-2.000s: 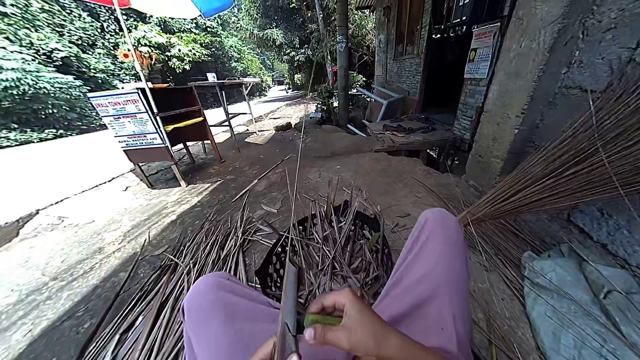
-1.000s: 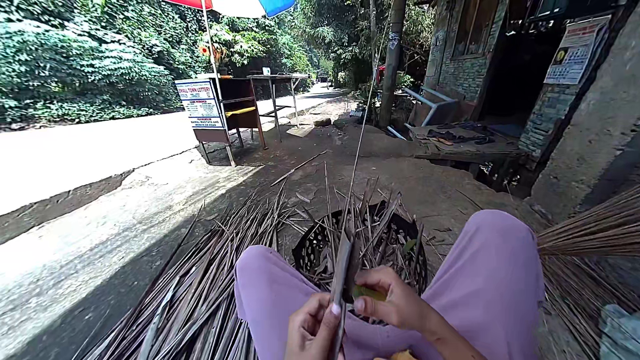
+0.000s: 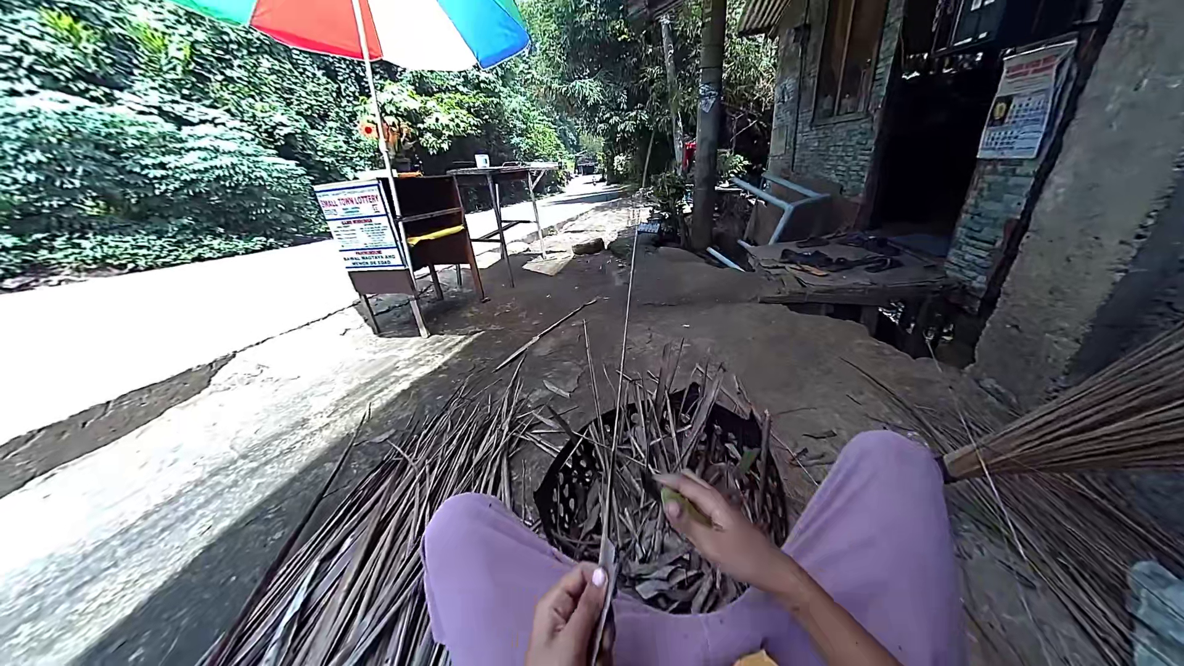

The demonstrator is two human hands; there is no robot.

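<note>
Between my knees stands a black perforated plastic basket (image 3: 566,495) full of dry leaf scraps (image 3: 666,555). My left hand (image 3: 572,612) pinches a long, thin dry palm leaflet (image 3: 607,499), whose midrib rises upward past the basket. My right hand (image 3: 717,527) is over the basket, to the right of the leaflet, closed around a small green-handled tool (image 3: 684,507); a dark tip shows by the fingers, but the blade is mostly hidden. Left of the basket lies a heap of dry palm leaflets (image 3: 398,518).
A bundle of palm midribs (image 3: 1073,416) lies at the right, with more loose ones below it. Farther off are a wooden stand (image 3: 435,231) under a colourful umbrella (image 3: 398,28), a wooden platform (image 3: 832,268) at a doorway and a concrete wall (image 3: 1064,213).
My right hand has moved away from my left hand, up over the basket. The leaflet's broad blade, seen upright between my hands before, now shows only as a narrow strip near my left hand.
</note>
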